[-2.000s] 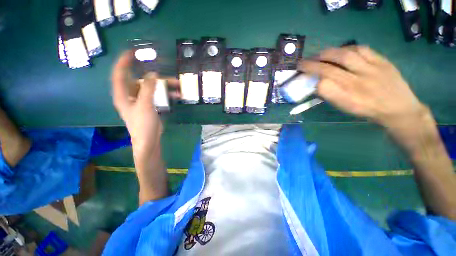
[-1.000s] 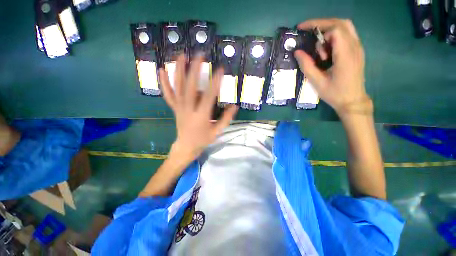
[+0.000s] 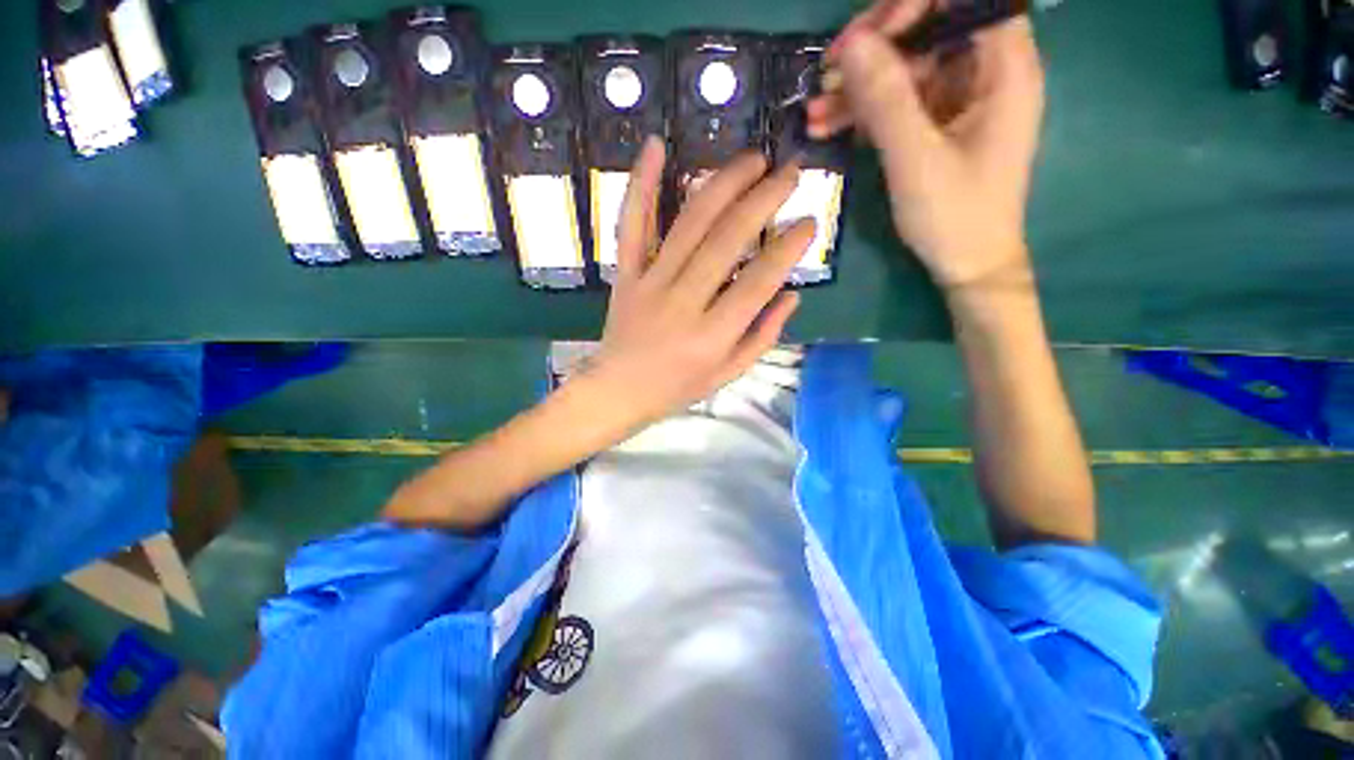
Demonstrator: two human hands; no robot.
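Observation:
Several black phone subassemblies [image 3: 547, 223] lie side by side in a row on the green bench, each with a pale round disc at the far end and a white rectangle at the near end. My left hand [image 3: 695, 282] is spread flat over the near ends of units right of the row's middle. My right hand [image 3: 950, 149] grips a dark pen-like tool [image 3: 962, 21], its thin tip at the disc end of the rightmost unit [image 3: 814, 208]. The fingers partly hide that disc end.
More black units [image 3: 92, 97] lie at the far left, and others [image 3: 1262, 52] at the far right. The green bench's near edge [image 3: 891, 345] runs in front of me. Another person's blue sleeve [image 3: 89, 446] is at the left. Blue bins [image 3: 131, 676] and cardboard [image 3: 126, 579] are below.
The row sits further left and up in view. My left hand has moved right along the row. My right hand now points the tool at the rightmost unit.

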